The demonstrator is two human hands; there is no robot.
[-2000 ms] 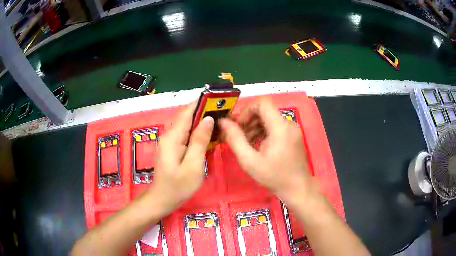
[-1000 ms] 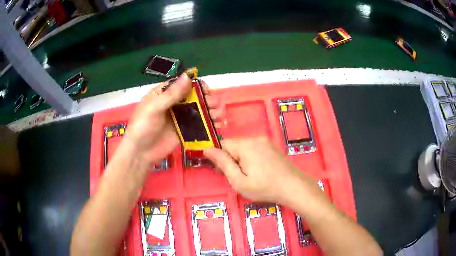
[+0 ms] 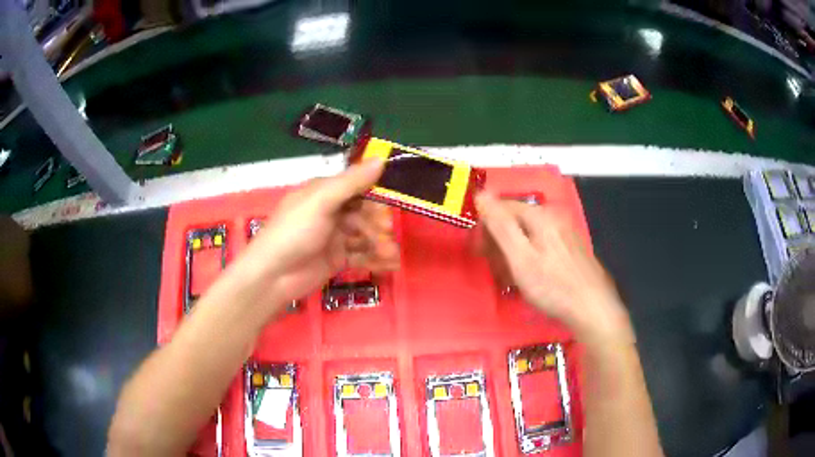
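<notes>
The covered unit (image 3: 420, 176), a yellow and red frame around a dark window, is held tilted sideways above the foam tray. My left hand (image 3: 326, 228) grips its left end, with the thumb on the yellow face. My right hand (image 3: 541, 254) is at its right end, fingertips at the red edge; whether they touch it is unclear, as the hand is blurred. Several covers (image 3: 366, 384) lie in pockets of the pink-red foam tray (image 3: 357, 335). One cover at the lower left has a white slip (image 3: 273, 407) inside it. My hands and forearms hide parts of the upper row.
Board-and-screen units (image 3: 331, 125) lie on the green belt (image 3: 447, 107) at left, and more yellow-red units (image 3: 623, 91) at right. A white rail (image 3: 617, 159) runs behind the tray. A desk fan (image 3: 795, 308) and thin frames on a white sheet (image 3: 777, 205) are at right.
The covered unit has turned from upright to sideways and moved right and up. My right hand has shifted right and up. The units on the belt have moved right.
</notes>
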